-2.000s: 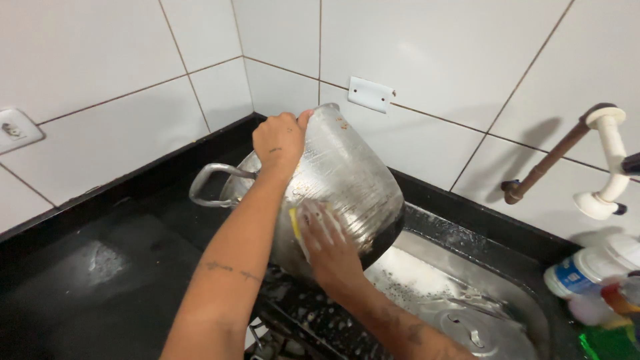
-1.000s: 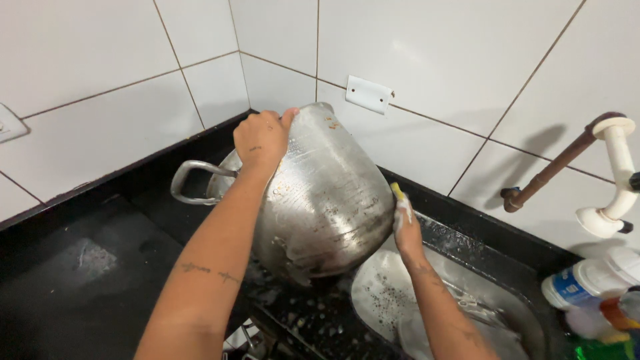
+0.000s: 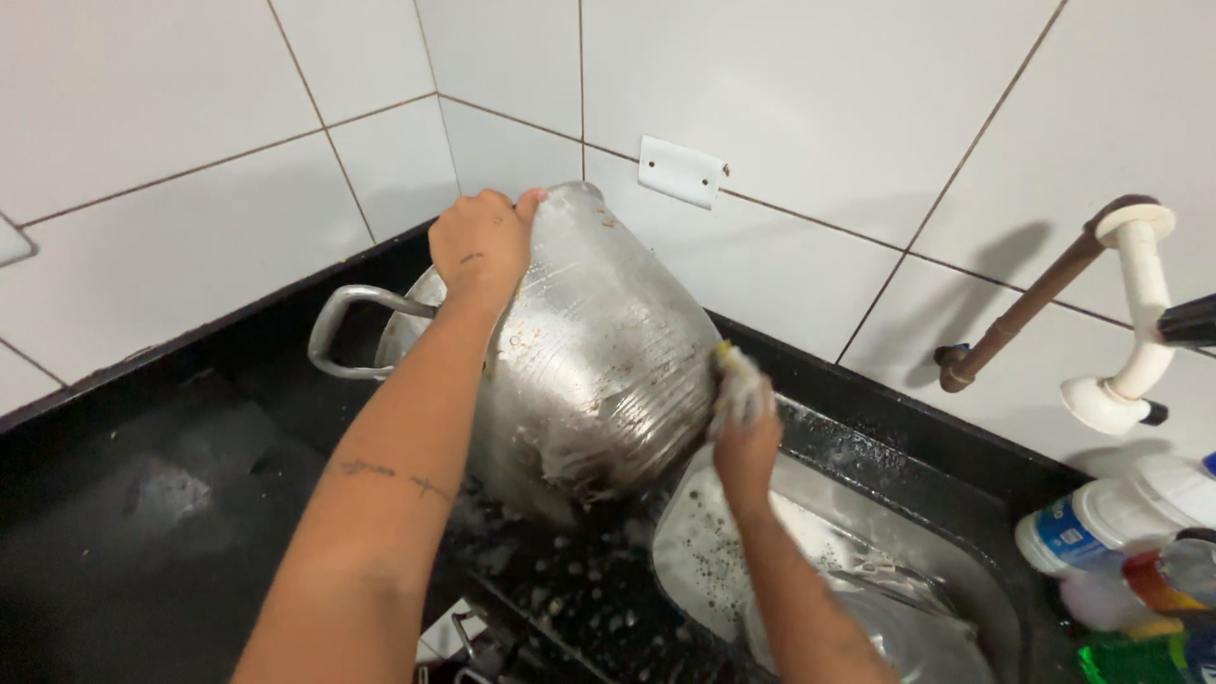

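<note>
A large aluminum pot lies tilted on the black stone counter, its mouth toward the left and a looped metal handle sticking out on that side. My left hand grips the pot's upper side near the rim; the fingers' far ends are hidden. Suds cover my right hand, which holds a sponge against the pot's base edge at the right. Only a yellowish bit of the sponge shows. Soapy streaks and dark stains mark the pot's lower side.
A metal sink at the lower right holds foam and metal ware. Bottles and a white tub stand beyond it. A white tap pipe juts from the tiled wall. Part of a stove grate shows at the bottom.
My right hand has moved from the pot's side, where it was two seconds ago, to the right edge by the base. My left hand keeps its hold on the pot.
</note>
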